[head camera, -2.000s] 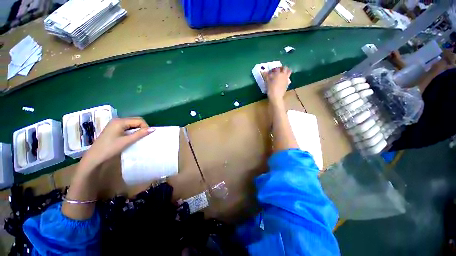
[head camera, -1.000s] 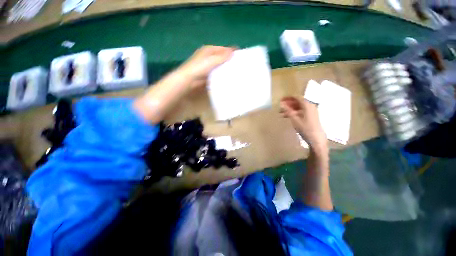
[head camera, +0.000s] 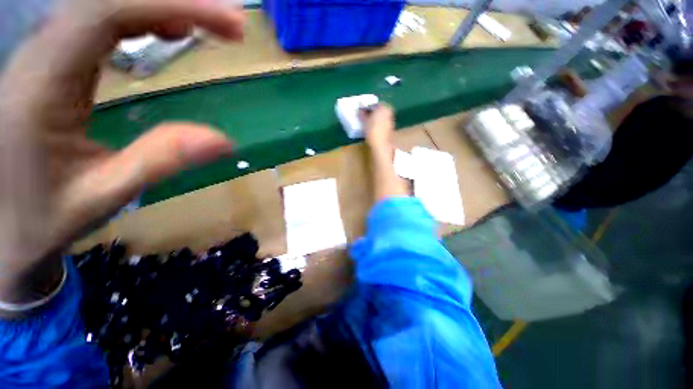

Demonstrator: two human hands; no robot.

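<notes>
My left hand [head camera: 114, 129] is large and blurred at the upper left, close to the camera, with thumb and fingers apart and nothing between them. My right hand [head camera: 379, 121] is at a white inner tray [head camera: 351, 115] on the green belt, its fingers on the tray's right side; the fingertips are too blurred to show the exact hold. A white sheet [head camera: 313, 216] lies flat on the brown bench. A heap of black USB charging cables [head camera: 182, 292] lies in front of me.
More white sheets [head camera: 438, 186] lie on the bench at right, beside bagged white parts [head camera: 517, 152]. A blue crate [head camera: 334, 23] stands beyond the belt [head camera: 251, 114]. A person's dark sleeve [head camera: 638, 156] is at far right. Small white bits lie on the belt's near edge.
My left hand has let go of the white sheet, now on the bench, and risen towards the camera. My right hand has moved from above the bench to the tray on the belt.
</notes>
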